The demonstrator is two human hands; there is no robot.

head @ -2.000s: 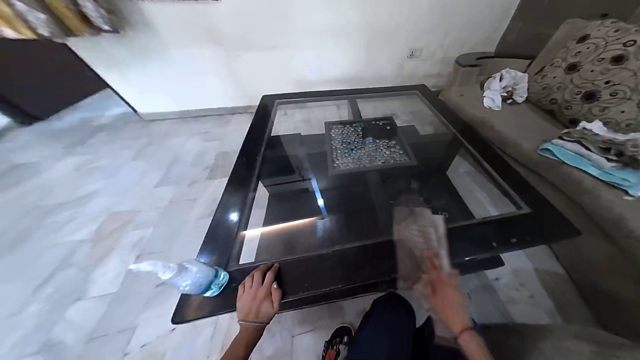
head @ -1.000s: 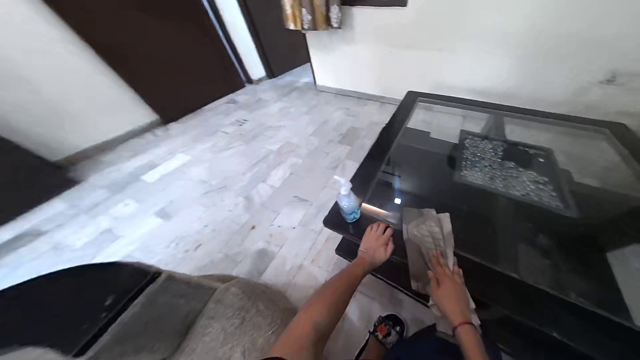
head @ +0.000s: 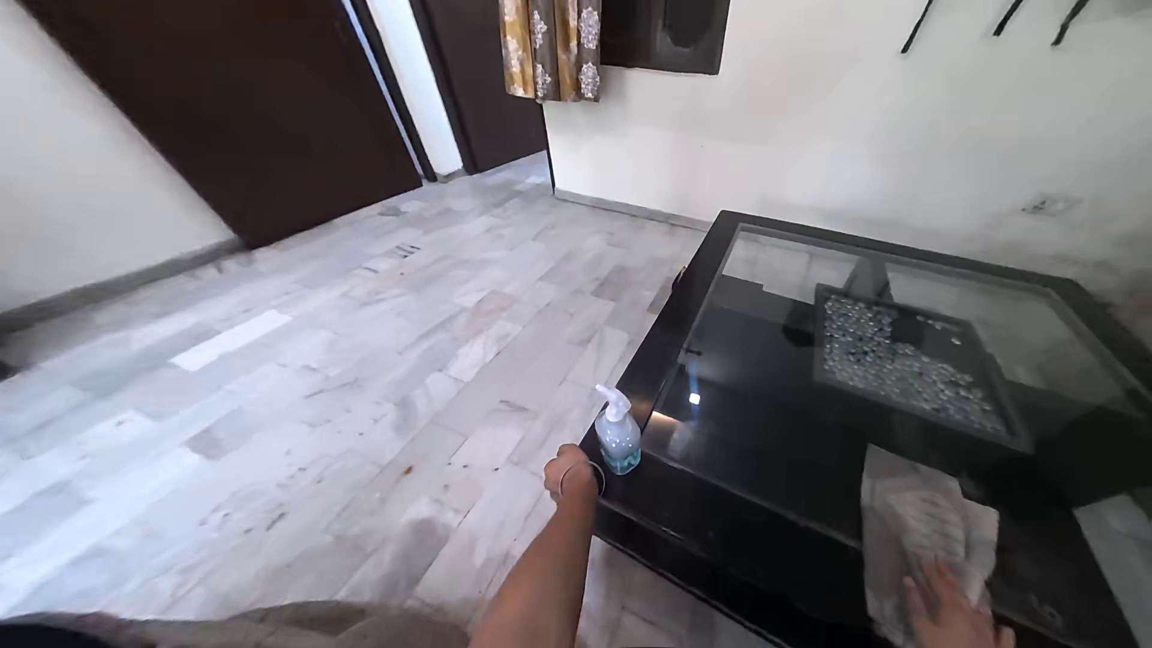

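Note:
A clear pump spray bottle [head: 618,435] with a little blue-green liquid stands upright on the near left corner of a dark coffee table with a glass top [head: 756,450]. My left hand [head: 572,472], a thin bangle at its wrist, is at the table's corner edge just left of the bottle; its fingers are curled and partly hidden, so its grip is unclear. At the lower right, my right hand [head: 954,603] lies with spread fingers on a crumpled pale cloth [head: 918,513], pressing it on the table's near side.
Under the glass is a framed recess of pebbles [head: 900,360]. Marble floor [head: 378,405] spreads to the left, towards dark doors [head: 243,99]. A patterned curtain [head: 551,49] hangs by the far wall. Part of a sofa [head: 342,625] shows at the bottom edge.
My left hand has moved from the table's near edge, right of the bottle, to the corner left of it. The cloth and my right hand stay together. The view has swung left.

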